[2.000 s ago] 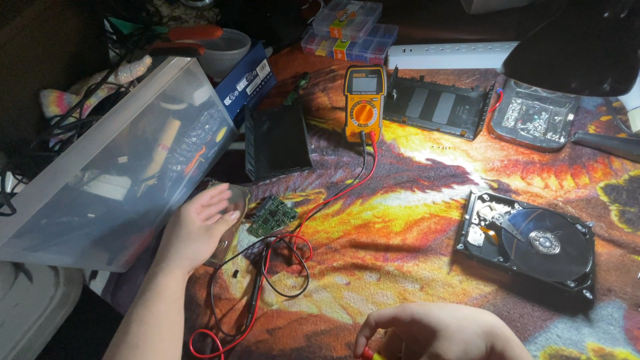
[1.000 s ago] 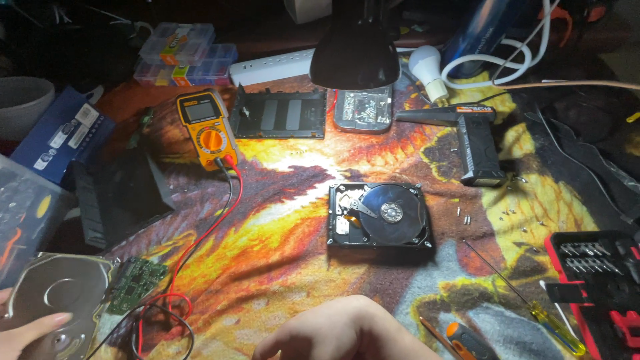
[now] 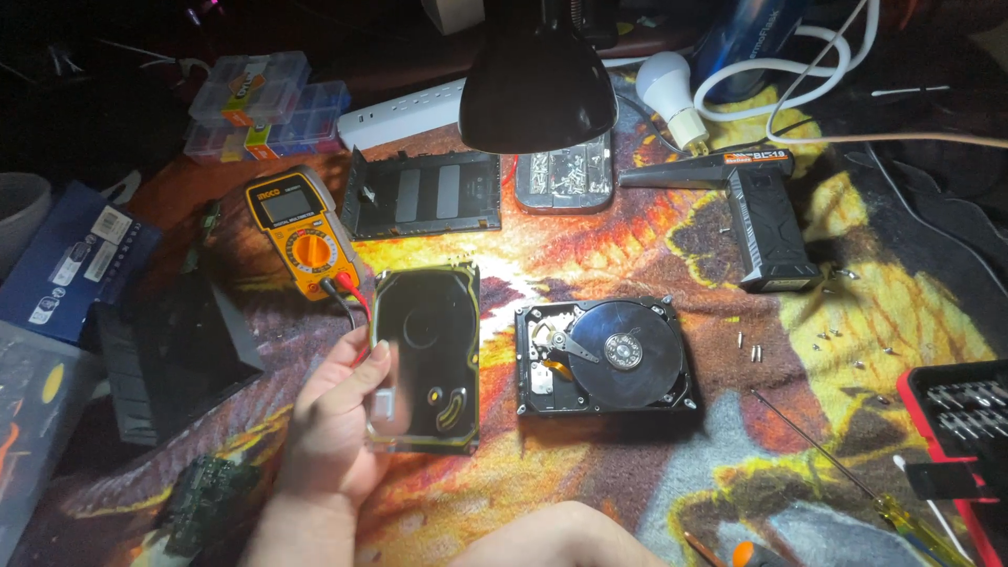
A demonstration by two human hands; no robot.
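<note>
My left hand point(image 3: 339, 417) grips the left edge of a hard drive's metal top cover point(image 3: 425, 354), held up with its gasketed inner face in view. To the right of the cover lies the opened hard drive point(image 3: 602, 354), its platter and actuator arm exposed. Of my right arm, only a bare stretch point(image 3: 559, 539) shows at the bottom edge; the hand itself cannot be made out. An orange digital multimeter point(image 3: 303, 232) lies behind my left hand, with red and black leads plugged in. A green circuit board point(image 3: 209, 500) sits at the lower left.
A black desk lamp point(image 3: 539, 87) hangs over the back. Around lie a black plastic enclosure half point(image 3: 429, 197), a screw tray point(image 3: 567, 177), a black handheld tool point(image 3: 768, 220), loose screws point(image 3: 756, 352), a yellow-handled screwdriver point(image 3: 906, 524) and a red-edged bit case point(image 3: 921, 409).
My left hand has lifted the metal cover from the left and brought it beside the open drive. Two seconds ago that hand was open near the circuit board. The view has shifted markedly.
</note>
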